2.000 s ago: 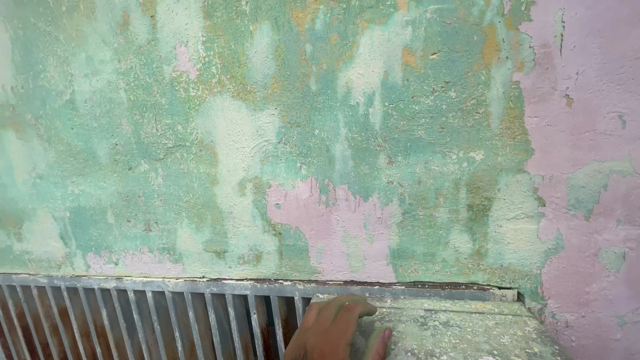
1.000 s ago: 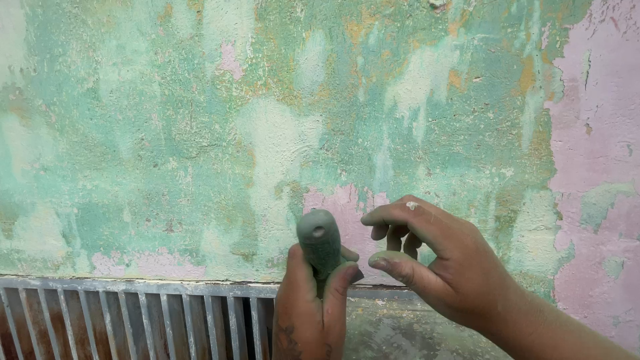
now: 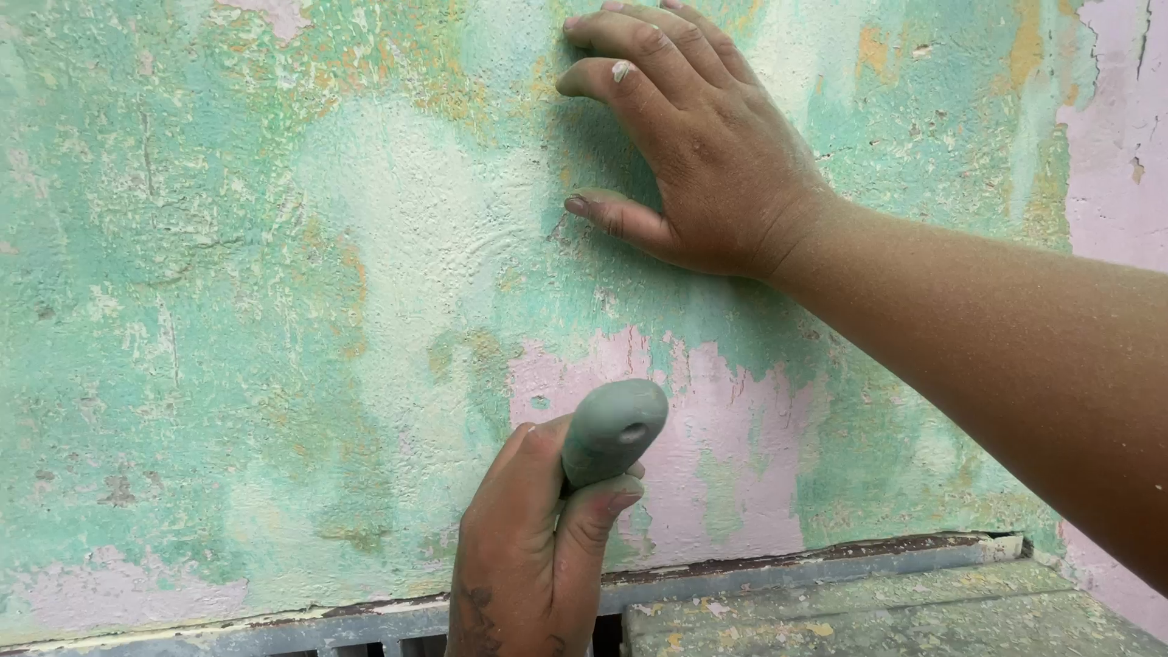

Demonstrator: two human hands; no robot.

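My left hand (image 3: 538, 538), low in the middle of the view, is closed around a grey-green tool handle (image 3: 616, 429) with a hole in its rounded end. The handle's end points toward me, and whatever tool part lies beyond it is hidden. My right hand (image 3: 712, 137) rests on the painted wall (image 3: 401, 228) at the upper right, fingers spread and bent, holding nothing. A bit of white paint clings to one finger. The wall shows worn green, cream and orange layers, with a pink patch (image 3: 757, 456) behind the handle.
Along the wall's lower edge runs a grey metal grille frame (image 3: 365, 630) with bars beneath. At the lower right lies a ledge or board (image 3: 876, 611) covered in paint flakes. More pink paint (image 3: 1118, 173) covers the wall's right side, with cracks.
My right hand has moved up from beside the handle onto the wall. The handle stays in my left hand. The view has come closer to the wall.
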